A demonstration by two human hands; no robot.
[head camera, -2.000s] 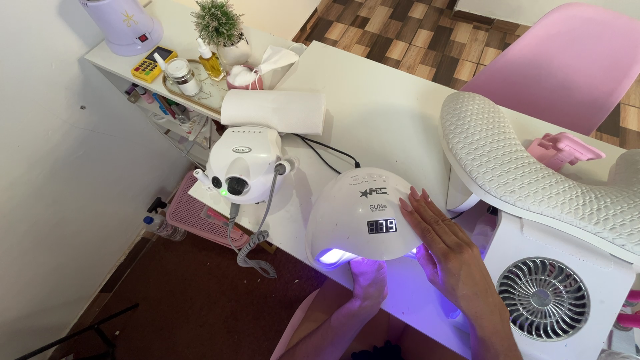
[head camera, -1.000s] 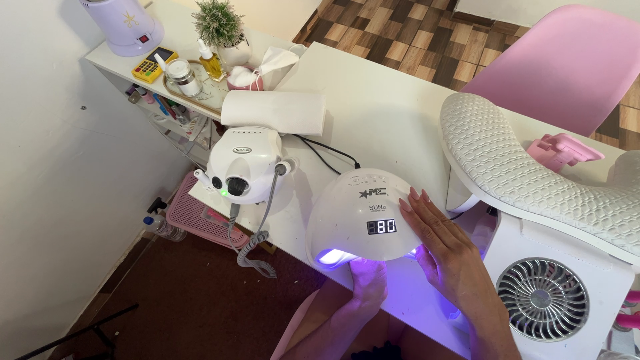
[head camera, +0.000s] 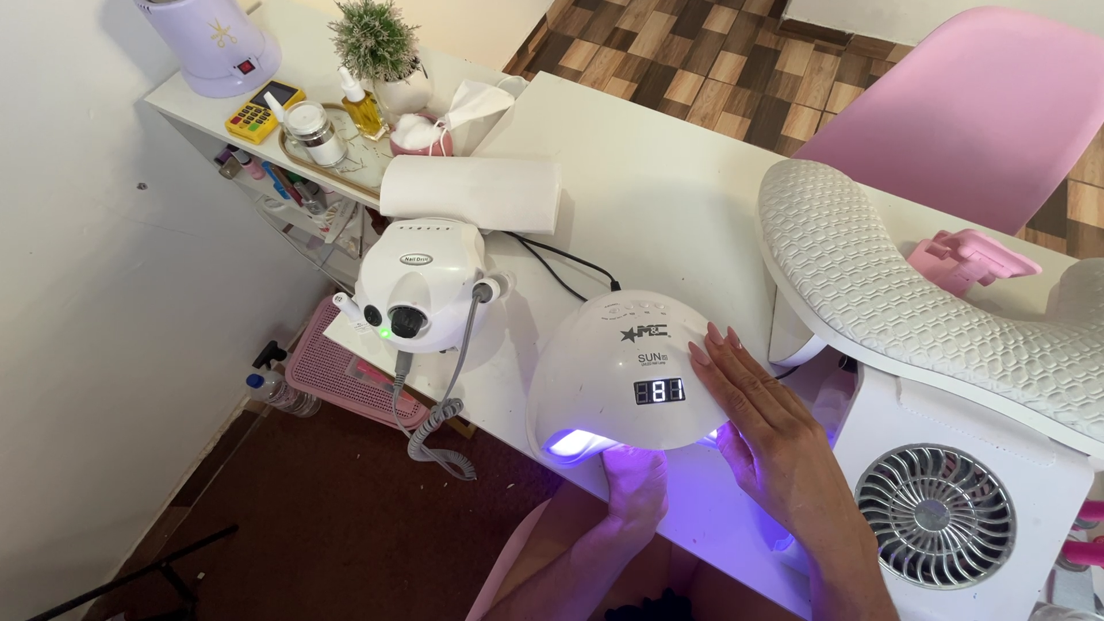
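A white dome-shaped UV/LED nail lamp (head camera: pixel 625 371) sits at the table's front edge, its display lit and violet light glowing from its opening. My left hand (head camera: pixel 636 487) reaches into that opening; its fingers are hidden under the dome, so their pose does not show. My right hand (head camera: pixel 772 423) rests against the lamp's right side, fingers extended over the shell and thumb low near the opening. Left of the lamp stands a white nail drill machine (head camera: pixel 423 285) with a green light and a coiled grey cord (head camera: pixel 440 440). A black cable (head camera: pixel 565 254) runs to the lamp's back.
A white paper roll (head camera: pixel 470 191) lies behind the drill. To the right are a padded armrest (head camera: pixel 862 233), a pink clamp-like stand (head camera: pixel 970 259) and a white dust-collector fan (head camera: pixel 936 516). A side shelf holds a yellow card terminal (head camera: pixel 263 112), jars, a dropper bottle (head camera: pixel 365 108) and a potted plant (head camera: pixel 375 43).
The number on the lamp's display has risen from 79 through 80 to 81. Both hands have stayed in place.
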